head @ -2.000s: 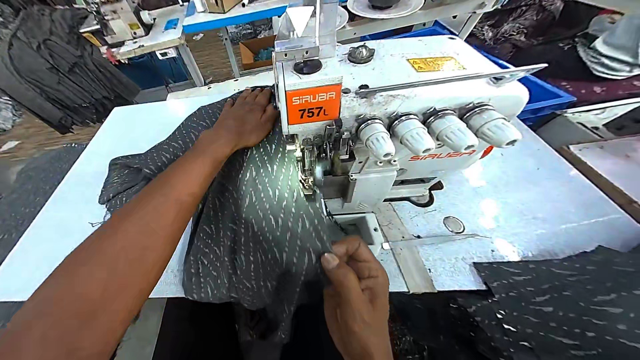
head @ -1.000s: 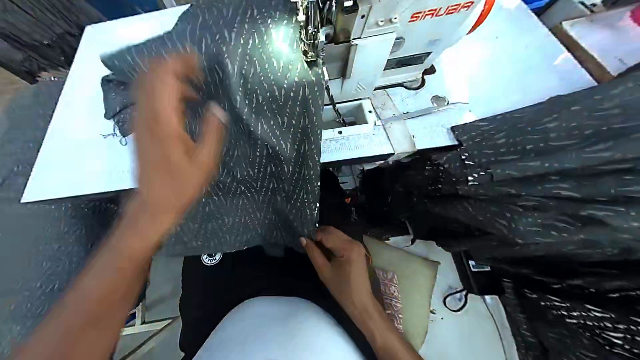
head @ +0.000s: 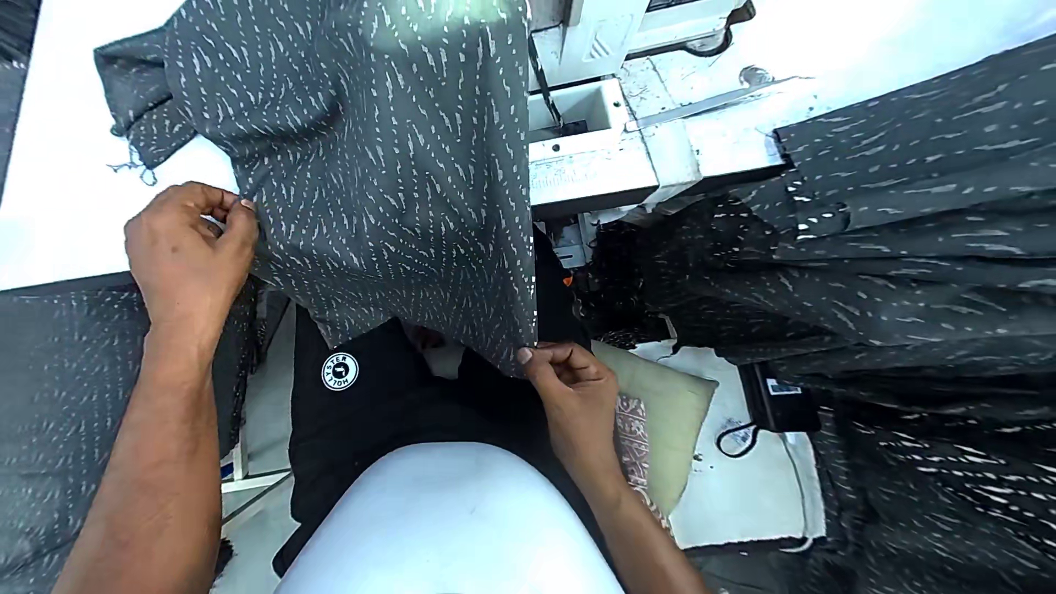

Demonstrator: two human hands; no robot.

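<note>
A dark grey fabric piece with white dashes (head: 396,165) hangs over the front edge of the white sewing table (head: 58,198). Its left edge is pinched between the thumb and fingers of my left hand (head: 194,247). At its lower right corner, my right hand (head: 573,396) grips the cloth between thumb and forefinger. The fabric's upper part runs out of view at the top, where a light shines on it. Just right of the cloth shows the lower body of the overlock sewing machine (head: 615,41); its needle area is out of view.
More patterned dark fabric (head: 924,289) drapes over the table's right side and hangs down. Another grey cloth (head: 66,412) hangs at the left. Below at the right are a green cushion (head: 676,412) and a small black box (head: 780,400) with a cord loop.
My left hand, flat on the cloth near the machine two seconds ago, now pinches the fabric's left edge lower down. The view has tilted down toward my lap.
</note>
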